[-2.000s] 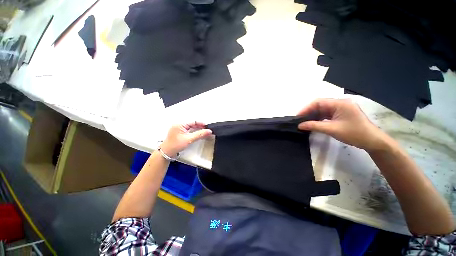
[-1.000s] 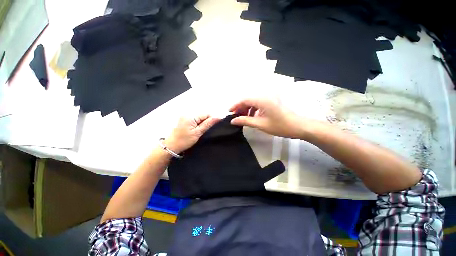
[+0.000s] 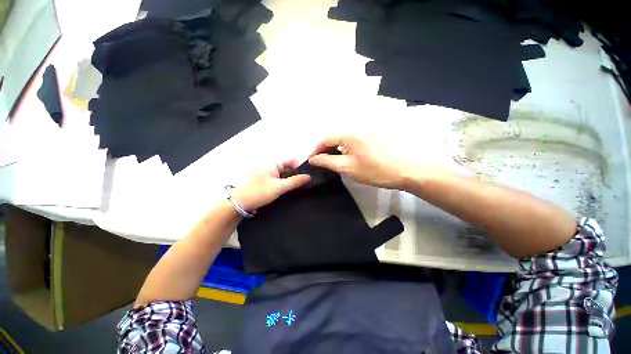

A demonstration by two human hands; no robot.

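A black panel (image 3: 304, 228) lies over the near table edge against my apron. A short black tab (image 3: 387, 232) juts from its right side. My left hand (image 3: 266, 188) pinches the panel's far edge between thumb and fingers. My right hand (image 3: 356, 162) pinches the same edge just to the right, its thumb and forefinger close to my left fingertips. The fingers partly cover the edge, so its fold cannot be seen clearly.
A left pile of black panels (image 3: 149, 97) and a right pile (image 3: 443, 62) lie on the white table (image 3: 304, 90). A small black teardrop piece (image 3: 50, 95) is at the far left. Dark smears mark the table at right. A cardboard box (image 3: 104, 266) and blue bins (image 3: 232, 275) sit below.
Both hands have come from the panel's two far corners to close together at its far edge. The panel has turned and shifted left in view. The view itself has also shifted.
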